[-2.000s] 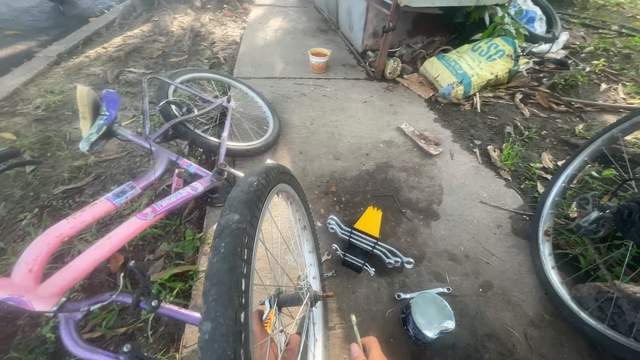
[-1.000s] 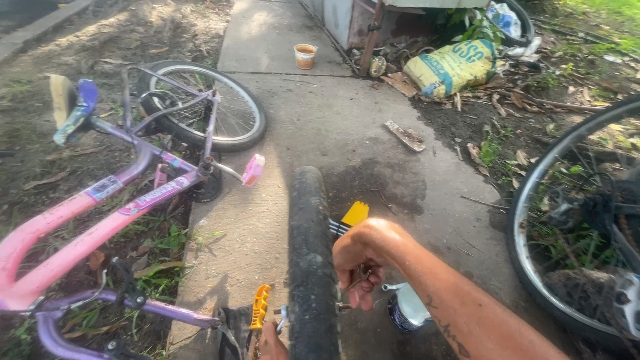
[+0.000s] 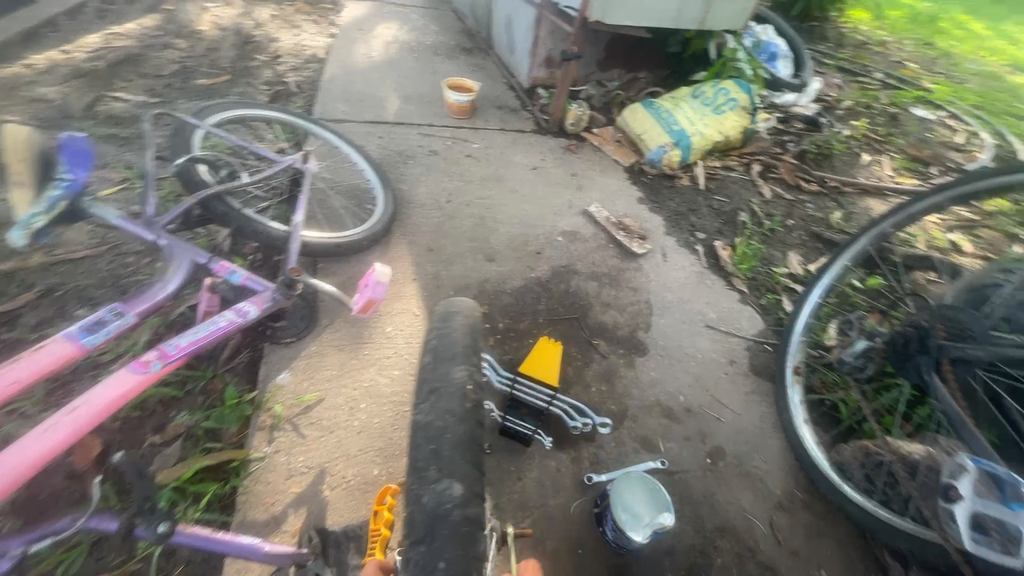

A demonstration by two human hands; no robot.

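Observation:
A bicycle wheel with a worn black tyre [image 3: 446, 432] stands upright at the bottom centre. Only the fingertips of my left hand [image 3: 379, 567] show, left of the tyre, at the lower end of an orange-yellow plastic handle [image 3: 382, 524]; whether they grip it is unclear. My right hand [image 3: 526, 568] shows just a fingertip at the bottom edge, beside a thin metal wrench [image 3: 513, 544] near the threaded axle [image 3: 522, 533]. Its hold on the wrench is mostly hidden. Several ring spanners [image 3: 552, 400] lie in a black and yellow holder [image 3: 542, 362]. A loose spanner [image 3: 626, 472] lies against an open can [image 3: 646, 508].
A pink and purple bicycle frame [image 3: 120, 384] lies at left with its rear wheel [image 3: 352, 236]. Another bicycle wheel [image 3: 792, 352] stands at right. A plastic tub [image 3: 461, 98], a wood scrap [image 3: 618, 229] and a yellow sack [image 3: 692, 122] are farther off.
My right arm, which reached across the right side of the wheel one second ago, has drawn back toward the bottom edge. The spanner set and can are uncovered again.

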